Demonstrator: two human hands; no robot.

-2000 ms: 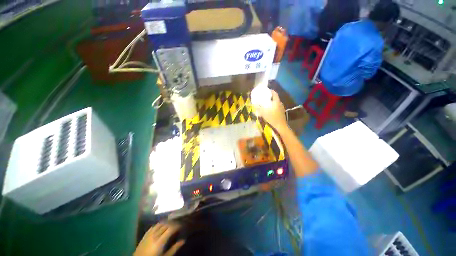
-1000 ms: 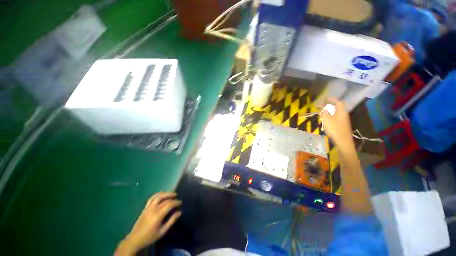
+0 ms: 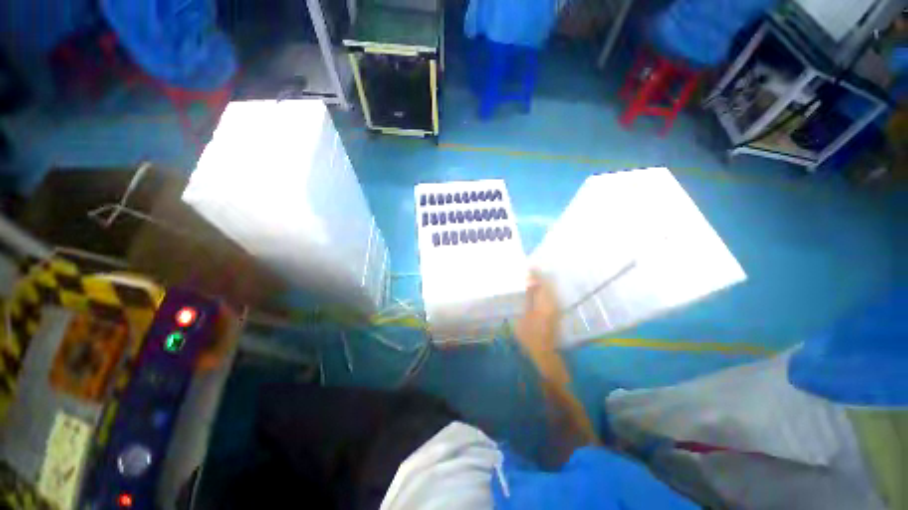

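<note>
A white foam box (image 3: pixel 473 274) with rows of dark small parts in its slots stands low in the middle of the view. My right hand (image 3: pixel 541 317) is at its front right corner, between it and a plain white foam box (image 3: pixel 645 249). The hand is blurred; whether its fingers hold anything cannot be told. A thin dark line lies across the plain box's face near the hand. My left hand is out of the picture.
A tall white foam stack (image 3: pixel 289 189) stands left of the slotted box. The machine's control panel (image 3: pixel 149 398), with red and green lights, and orange fixture (image 3: pixel 88 351) are at lower left. A person's light trouser leg (image 3: pixel 737 428) is at lower right. Stools and workers are behind.
The view has swung right, from the machine and green bench to the foam boxes near the floor. My right hand has left the machine's right side. My left hand has gone out of view.
</note>
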